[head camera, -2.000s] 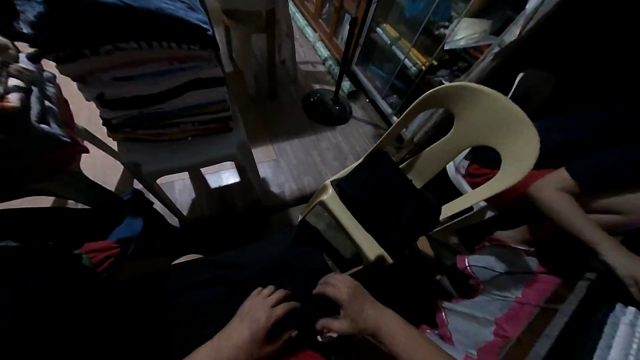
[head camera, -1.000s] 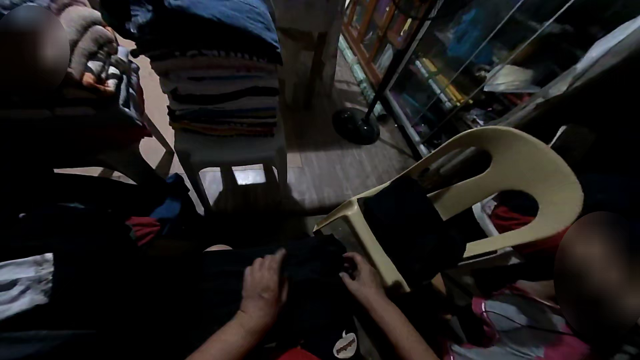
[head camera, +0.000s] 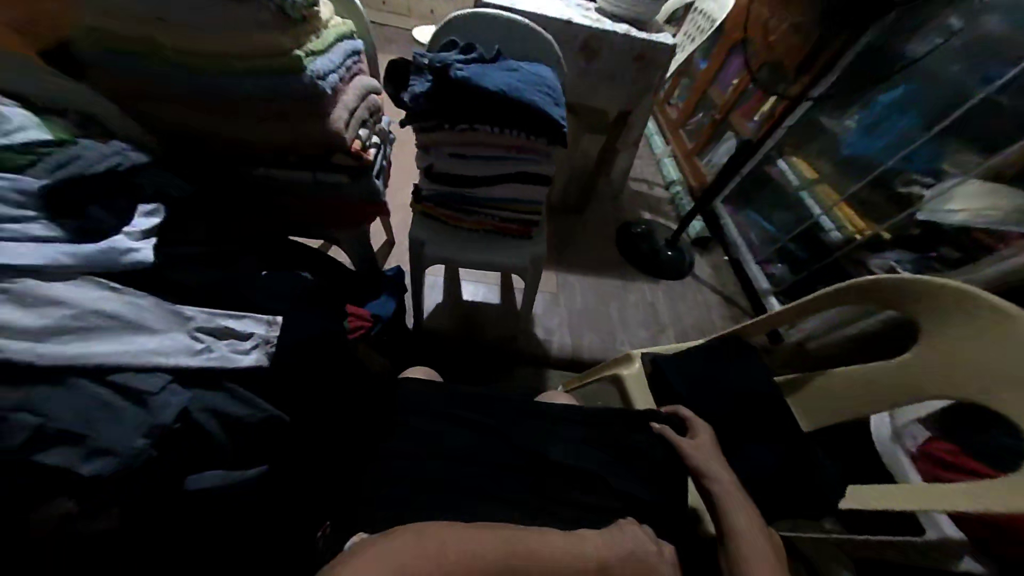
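A dark garment (head camera: 520, 456) lies spread over my lap, with a knee showing at its far edge. My right hand (head camera: 686, 432) pinches its far right corner beside the cream chair. My left hand (head camera: 640, 544) reaches across the near side and rests on the cloth at the lower right; its fingers are partly hidden, so its hold is unclear. Another dark folded cloth (head camera: 736, 424) lies on the seat of the cream plastic chair (head camera: 904, 320).
Ahead, a plastic chair (head camera: 480, 254) bears a stack of folded clothes (head camera: 484, 172). Folded towels (head camera: 344, 72) rise at the upper left, above loose clothes (head camera: 120, 320). A round black stand base (head camera: 656, 250) is on the floor before a glass cabinet (head camera: 840, 160).
My left hand has moved from the left part of the dark cloth across to its near right side. The cloth now lies spread wider and flatter. The view has shifted left.
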